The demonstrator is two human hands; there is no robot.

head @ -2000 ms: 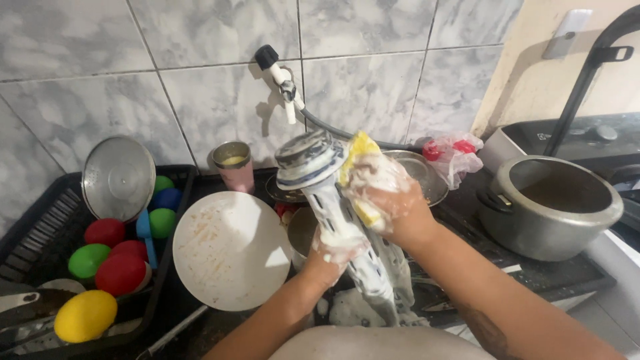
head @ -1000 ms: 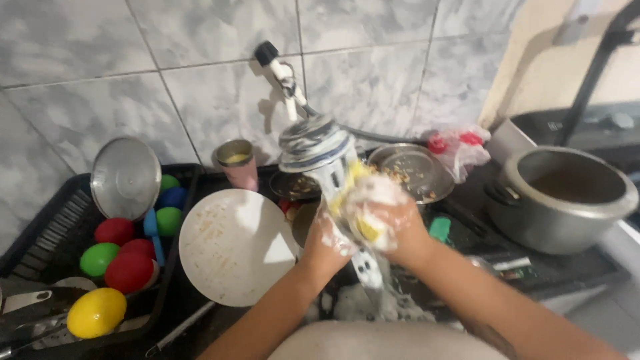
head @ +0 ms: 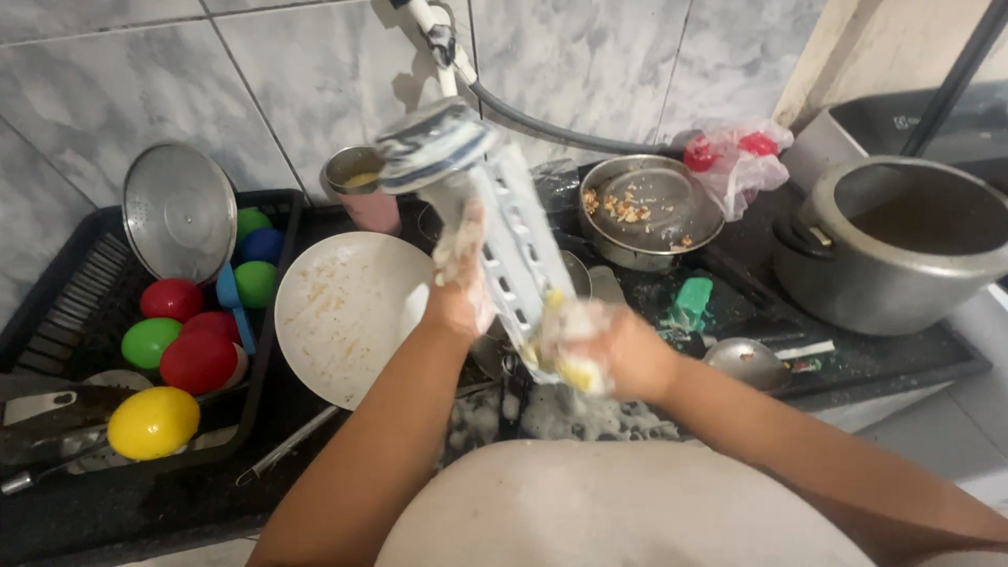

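Observation:
My left hand [head: 465, 272], coated in suds, grips a soapy slotted piece [head: 512, 236], white with a round blue-striped end, held tilted over the sink area; its exact kind cannot be told. A yellow sponge [head: 579, 372] full of foam is in my right hand [head: 602, 346], pressed to the lower end of the slotted piece. Just left of my left hand lies a white plate [head: 354, 315] with food bits. Foam covers the surface below both hands.
On the left, a black dish rack [head: 256, 394] holds a metal lid [head: 179, 213] and colorful rounded items. Behind are a pink cup [head: 372, 206], a faucet [head: 441, 47] and a round pan [head: 654, 256] with scraps. A large pot [head: 890, 276], a green object [head: 693, 303] and a spoon [head: 744, 362] are at right.
My right hand with the sponge has moved down from the upper part of the slotted piece to its lower end. My left hand stays on the piece.

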